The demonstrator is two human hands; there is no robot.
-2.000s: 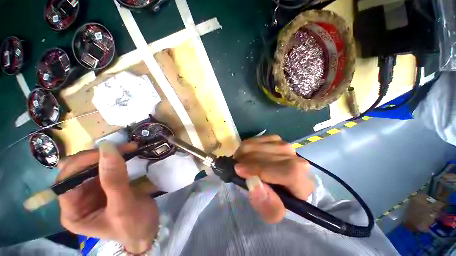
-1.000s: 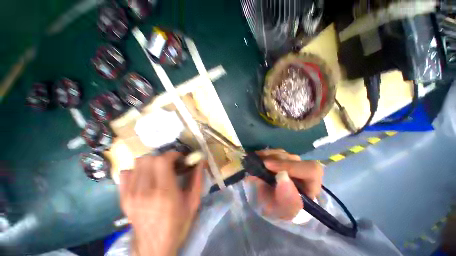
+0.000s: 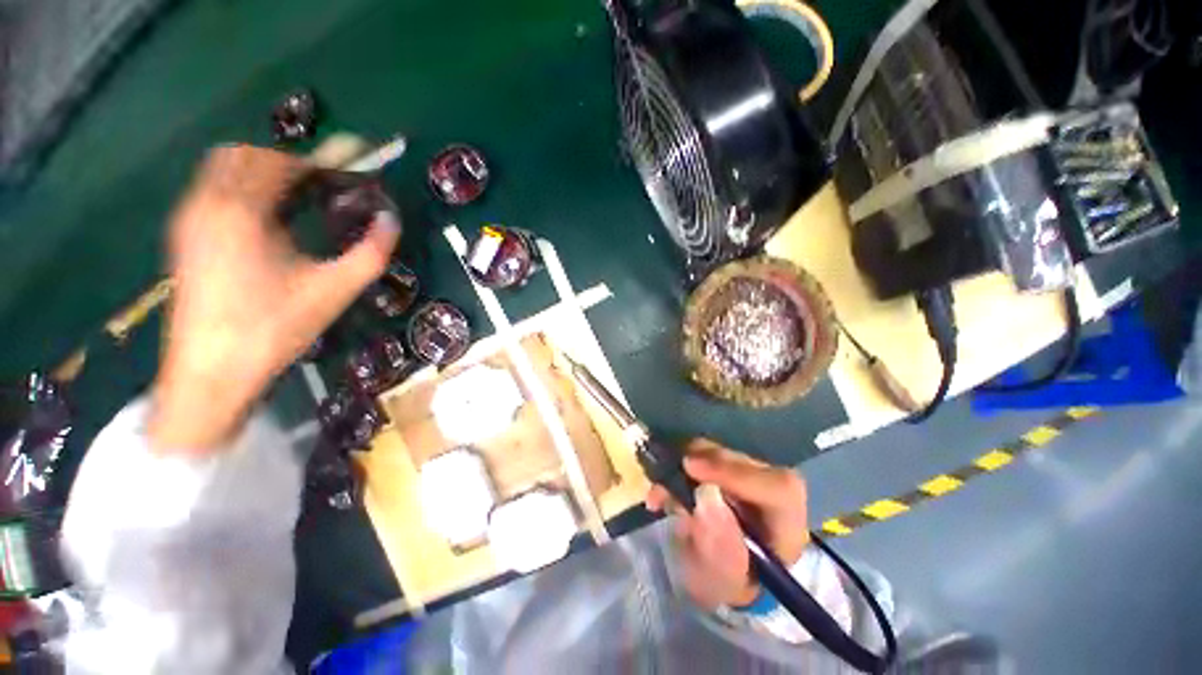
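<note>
My left hand, blurred, is raised over the mat at the upper left and holds a dark round housing between thumb and fingers. A pale tool end shows by its fingertips. My right hand grips the black handle of the soldering iron, whose metal tip points up and left over the wooden fixture. Three white pads lie on the fixture with no housing on them. Several other dark housings lie on the green mat beyond and left of the fixture.
The tip-cleaning tub holds shiny shavings. Behind it stand a black fan, a tape roll and the plastic-wrapped station with a tray of silvery rods. A housing with a yellow-white label lies by the tape strips.
My left hand has moved from the fixture to the upper left, lifting the housing off it. My right hand still holds the iron, its tip now away from the housing. The view has shifted, showing the fan.
</note>
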